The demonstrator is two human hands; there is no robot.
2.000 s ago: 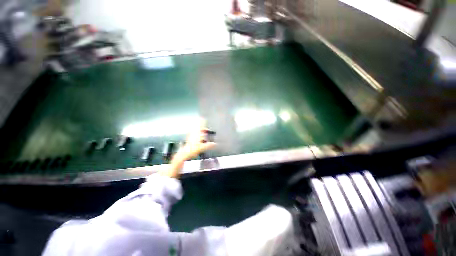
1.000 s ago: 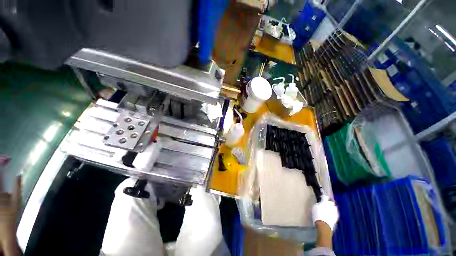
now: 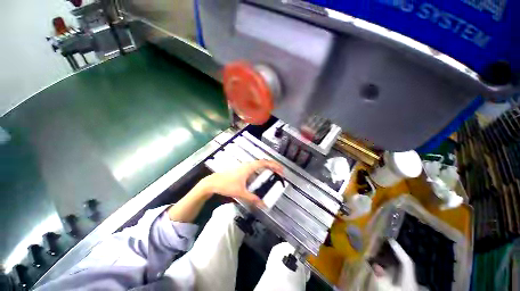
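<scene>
A white block fixture (image 3: 275, 196) with a black part (image 3: 270, 185) on top sits on the silver slotted table (image 3: 308, 219). My bare left hand (image 3: 254, 181) reaches around it, fingers at one end of the part and thumb at the other. My gloved right hand (image 3: 403, 268) is blurred at the near left side of the parts tray, beside a dark patch; whether it holds a part cannot be told. Black parts (image 3: 427, 247) fill the visible part of the clear-lined tray (image 3: 464, 227).
The grey machine head with a red stop button (image 3: 249, 92) hangs close above the table. A green conveyor (image 3: 114, 113) with black parts (image 3: 51, 241) along its edge lies left. A white tub (image 3: 406, 165) and wipes (image 3: 337, 169) are behind the tray. Black knobs line the table front.
My left hand has gone from the conveyor side to the white block on the table. My right hand has moved from the tray's far right to its left side. The view has turned left.
</scene>
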